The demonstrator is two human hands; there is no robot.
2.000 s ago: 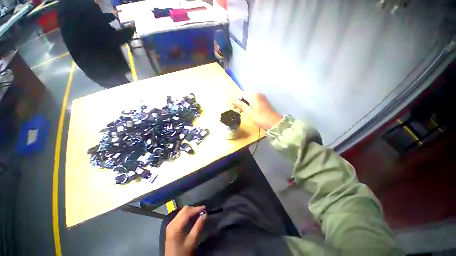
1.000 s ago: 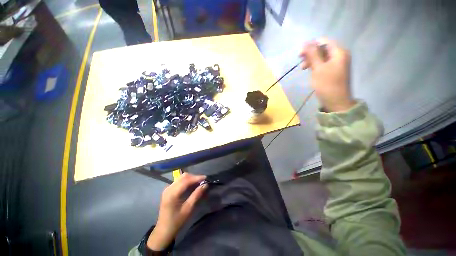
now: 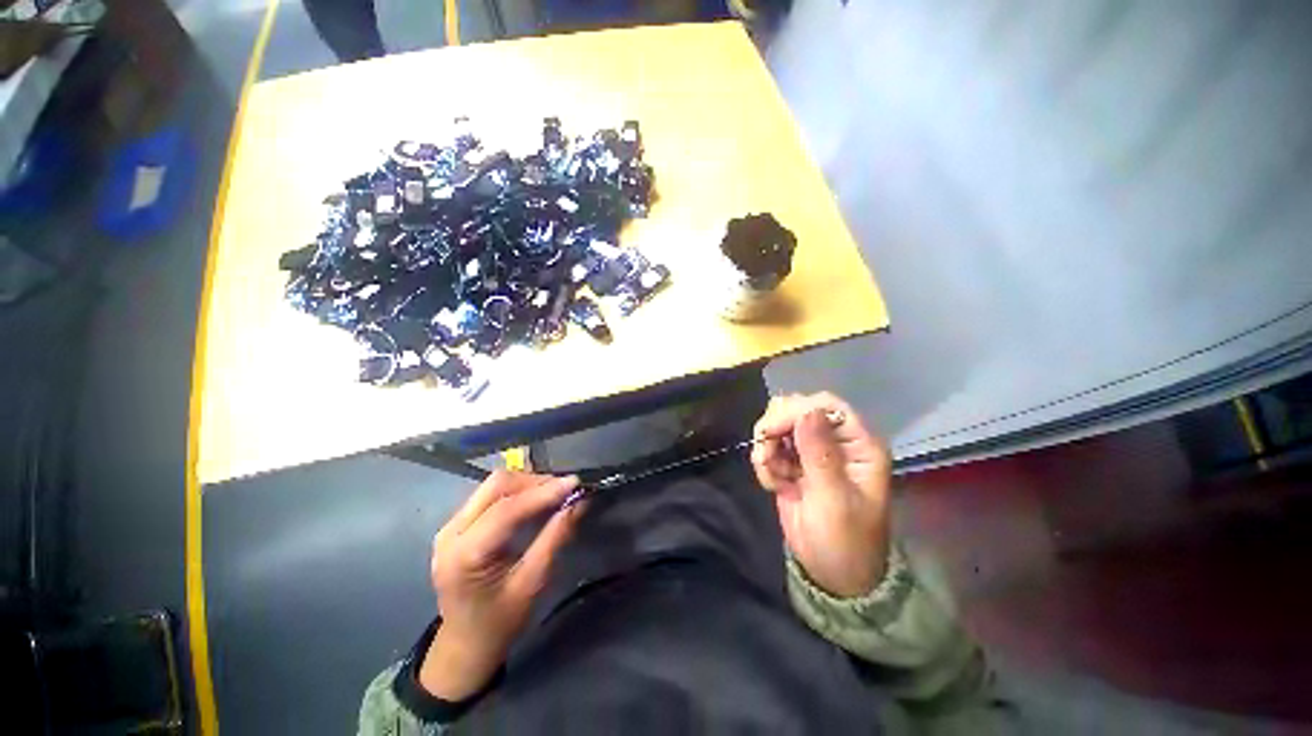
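My left hand (image 3: 497, 554) pinches a small black key fob (image 3: 593, 483) between thumb and fingers above my dark-covered lap. My right hand (image 3: 830, 482) holds a thin rod-like applicator (image 3: 691, 462) between its fingertips. The rod runs left, its far end at or close to the fob; contact cannot be told. A small pale jar (image 3: 751, 299) with a lumpy black top stands near the table's right edge, beyond my right hand. A large heap of black fobs (image 3: 475, 259) with silver rings and pale patches lies mid-table.
The light wood table (image 3: 259, 417) is in front of me. A pale wall (image 3: 1036, 187) is at the right. A blue bin (image 3: 148, 184) stands on the grey floor at the left. A person's dark legs (image 3: 345, 26) show behind the table. A thin dark line curves along the wall's base.
My right hand has come down from beside the jar to my left hand, bringing the rod to the fob. My left hand keeps its pinch. The view has tilted and shifted.
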